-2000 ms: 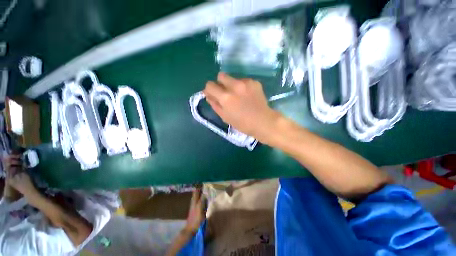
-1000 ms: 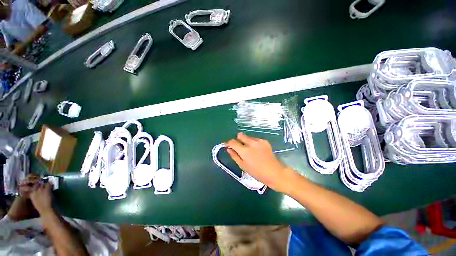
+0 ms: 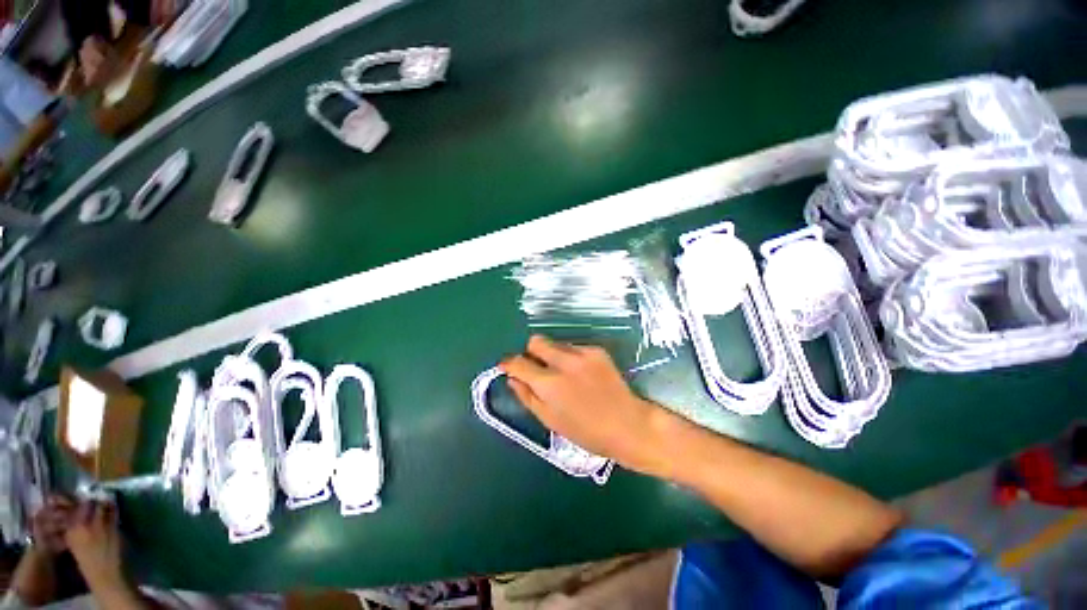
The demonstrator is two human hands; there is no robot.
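Note:
My right hand (image 3: 578, 399) is bare and reaches in from the lower right. Its fingers hold a white loop frame (image 3: 507, 427) at the upper end of the loop. The frame lies slanted on the green bench, its round end partly hidden under my hand. A flat pile of thin white pins (image 3: 578, 288) lies just beyond my hand, with a narrow bundle of pins (image 3: 659, 316) to its right. One loose pin lies below that bundle. My left hand is not in view.
Small frame groups (image 3: 727, 340) and tall stacked frames (image 3: 995, 304) stand at right. Overlapping frames (image 3: 304, 417) lie at left, near a cardboard box (image 3: 117, 429). A white strip (image 3: 441, 254) divides the bench; single frames lie beyond. A neighbour's hands (image 3: 81, 530) are at lower left.
The view has shifted, first showing more of the far bench and stacks, then turning slightly. The left hand and blue sleeve seen low in the oldest frame are gone. My right hand stays on the frame.

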